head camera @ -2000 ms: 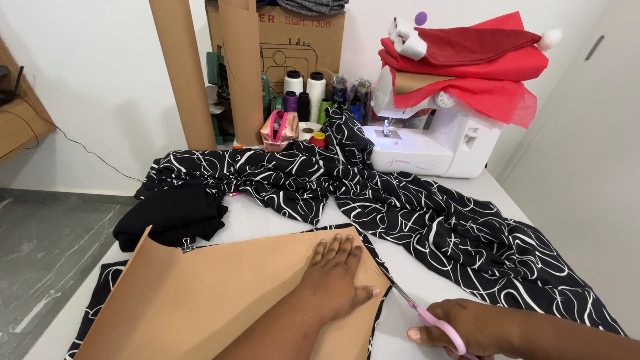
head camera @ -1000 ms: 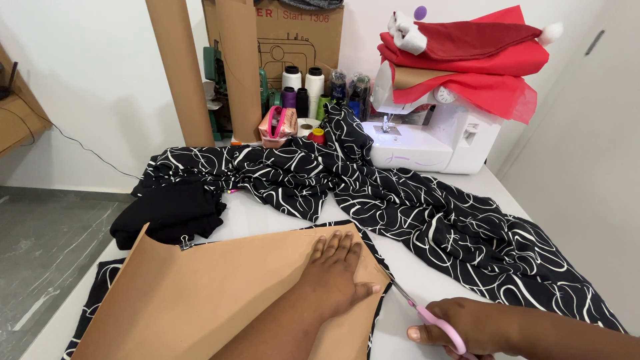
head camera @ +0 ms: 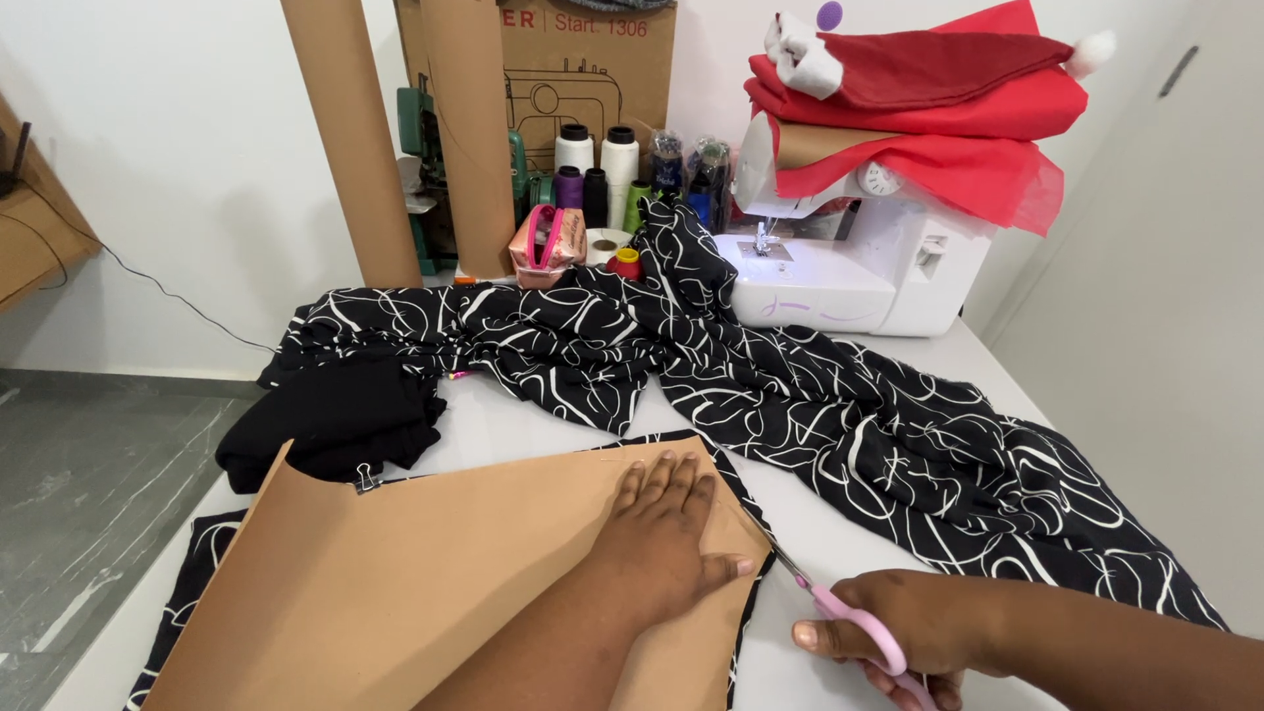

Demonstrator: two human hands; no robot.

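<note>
My left hand (head camera: 667, 543) presses flat, fingers spread, on a brown paper pattern piece (head camera: 415, 573). Black fabric with white squiggly lines lies beneath the paper and shows along its edges. In my right hand (head camera: 889, 632) is a pair of scissors with pink handles (head camera: 869, 627); the blades meet the fabric at the paper's right corner, and their tips are hard to make out. A black binder clip (head camera: 366, 478) grips the paper's upper left edge. More of the patterned fabric (head camera: 869, 425) lies bunched across the white table behind the pattern.
Folded black cloth (head camera: 326, 420) sits at the left. Behind stand a white sewing machine (head camera: 829, 286) topped with red fabric (head camera: 938, 99), thread cones (head camera: 619, 158), a pink zip pouch (head camera: 548, 242), brown paper rolls (head camera: 469, 138) and a cardboard box (head camera: 632, 89).
</note>
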